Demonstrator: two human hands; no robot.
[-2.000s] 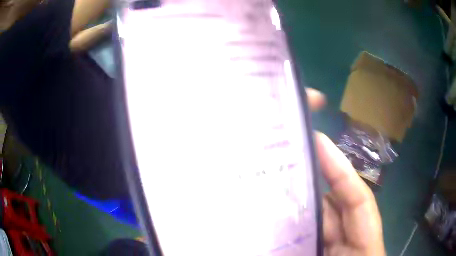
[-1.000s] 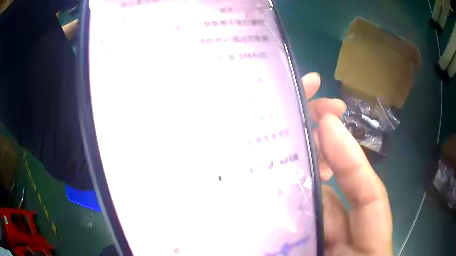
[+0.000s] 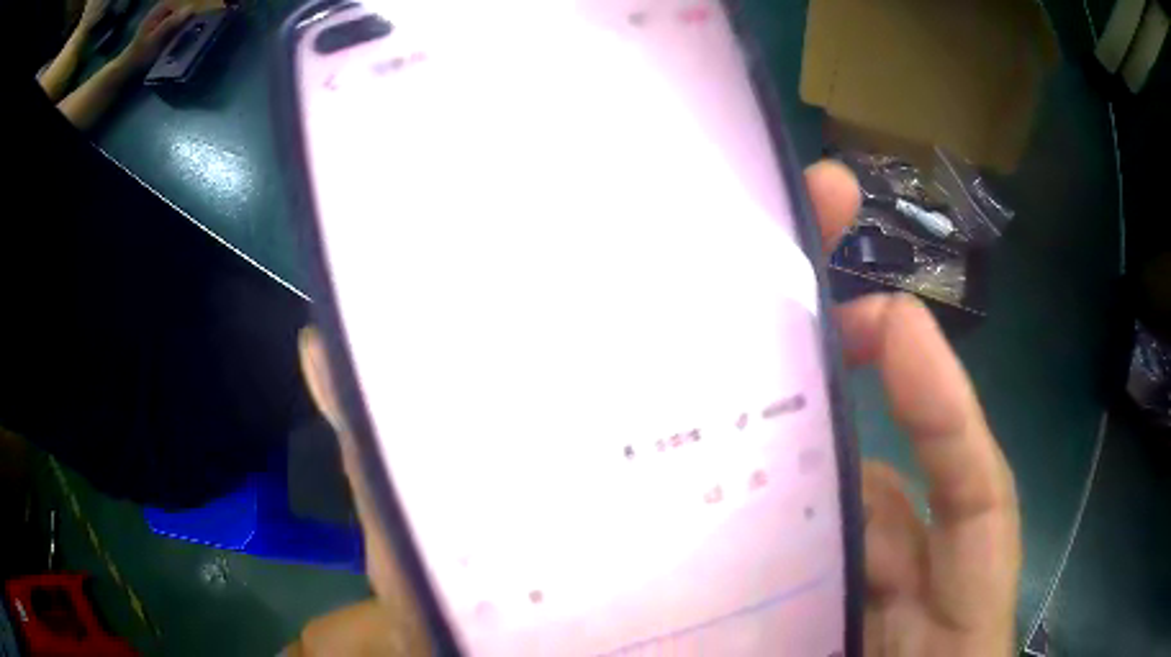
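Observation:
A smartphone [image 3: 578, 334] with a lit, mostly washed-out white page stands large and close in front of me, its lower end cut off by the frame. My left hand [image 3: 353, 513] shows along the phone's left edge and at its lower left corner, mostly hidden by it. My right hand [image 3: 944, 449] is at the right edge, fingers bent against it. Behind the phone, an open packing box [image 3: 918, 77] has its plain brown lid raised. Clear accessory bags [image 3: 918, 212] and a small black block [image 3: 876, 250] lie in it.
A neighbouring box's clear bag [image 3: 1149, 366] shows at the right rim. Another person's hands [image 3: 154, 32] touch a dark box [image 3: 193, 49] at upper left. Dark clothing [image 3: 141, 308] fills the left side. Blue [image 3: 257, 520] and red [image 3: 64, 614] plastic stools stand below.
The phone has shifted slightly right and down. A digit now shows on its left edge. The packing box appears higher, and another person's hands have come into view at upper left.

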